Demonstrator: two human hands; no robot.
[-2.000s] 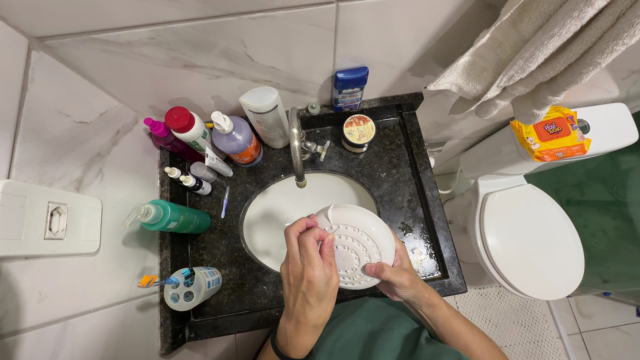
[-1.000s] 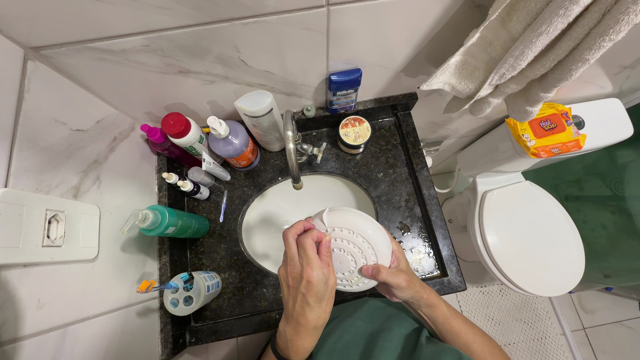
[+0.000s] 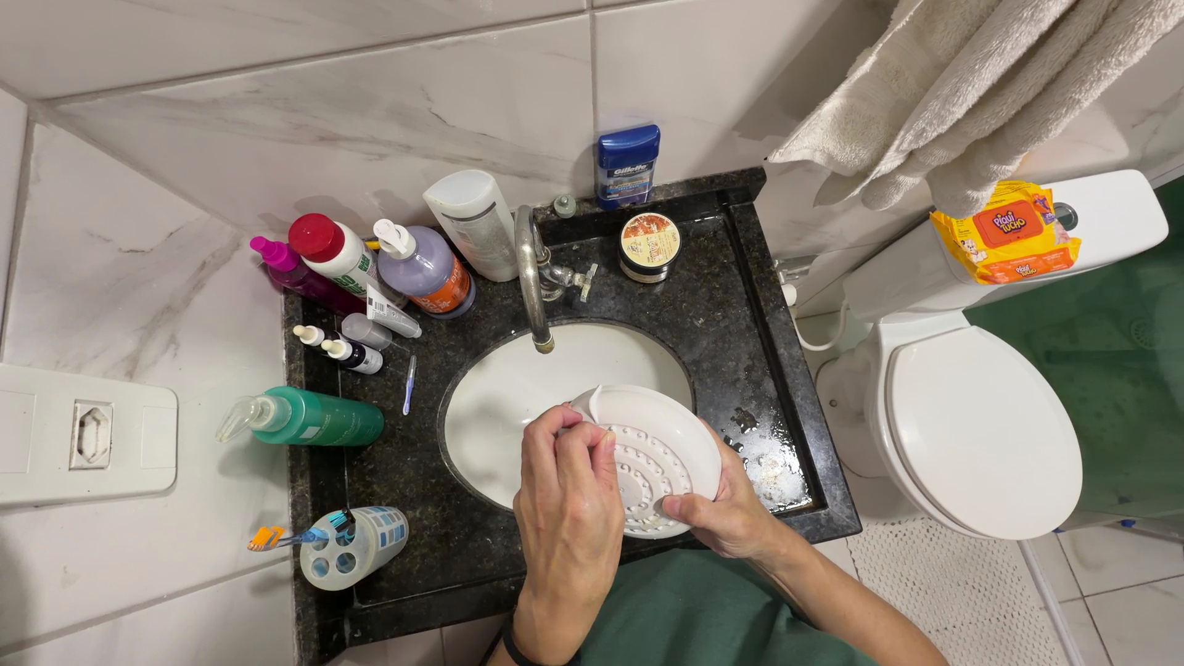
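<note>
A round white plastic dish with curved rows of small raised studs [image 3: 680, 435] is held over the front of the white oval sink [image 3: 499, 407]. My right hand [image 3: 726, 504] grips its right edge, with the thumb on the studded face. My left hand [image 3: 569, 499] is at its left side, fingers bent and fingertips pinched together on the upper left part of the face; whether something small is between them cannot be told. The curved metal faucet [image 3: 529, 287] stands behind the dish, and no water is seen running from it.
Several bottles, among them a purple pump bottle [image 3: 425, 273] and a green one [image 3: 324, 416], line the left of the black stone counter [image 3: 435, 546]. A toothbrush holder [image 3: 370, 546] stands front left, a round jar [image 3: 649, 248] behind right. The toilet [image 3: 985, 430] is at the right.
</note>
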